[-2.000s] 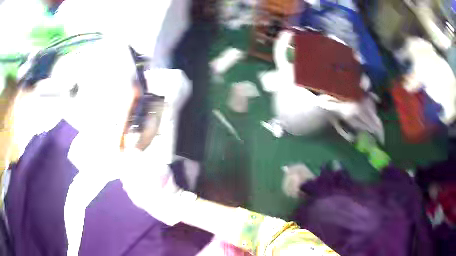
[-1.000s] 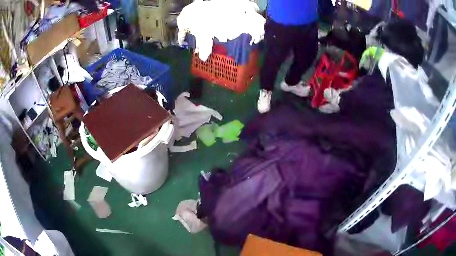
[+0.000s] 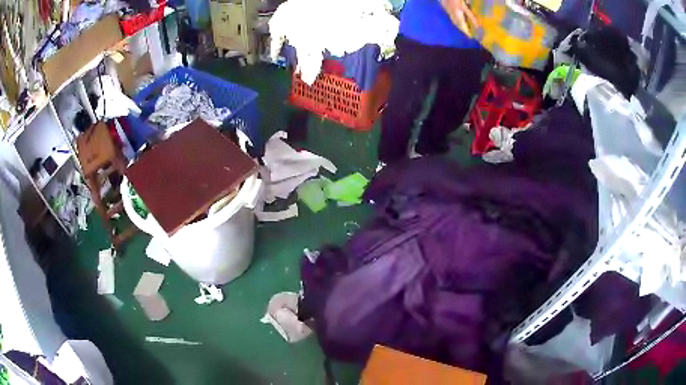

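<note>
Neither of my hands is in view. A large loose heap of dark purple garments [image 3: 451, 256] lies on the floor in front of me. The corner of a flat orange-brown wooden stool [image 3: 423, 368] shows at the bottom edge, in front of the heap. Left of the heap stands a whitish tub [image 3: 214, 252] with a dark brown board [image 3: 192, 174] lying tilted across its top.
Blue crate [image 3: 241, 101] with cloth; orange crate [image 3: 338, 98] under white cloth [image 3: 331, 34]; red crate [image 3: 505, 109]. A person [image 3: 429, 83] in blue holds a yellow-grey bundle [image 3: 515, 34]. Perforated metal rail [image 3: 602, 259] at right. Scraps litter the green floor [image 3: 233, 323].
The view has swung from the pressing table to the floor, and my arm has left the picture. The other person has bent or shifted, and a yellow-grey bundle now shows at their hand.
</note>
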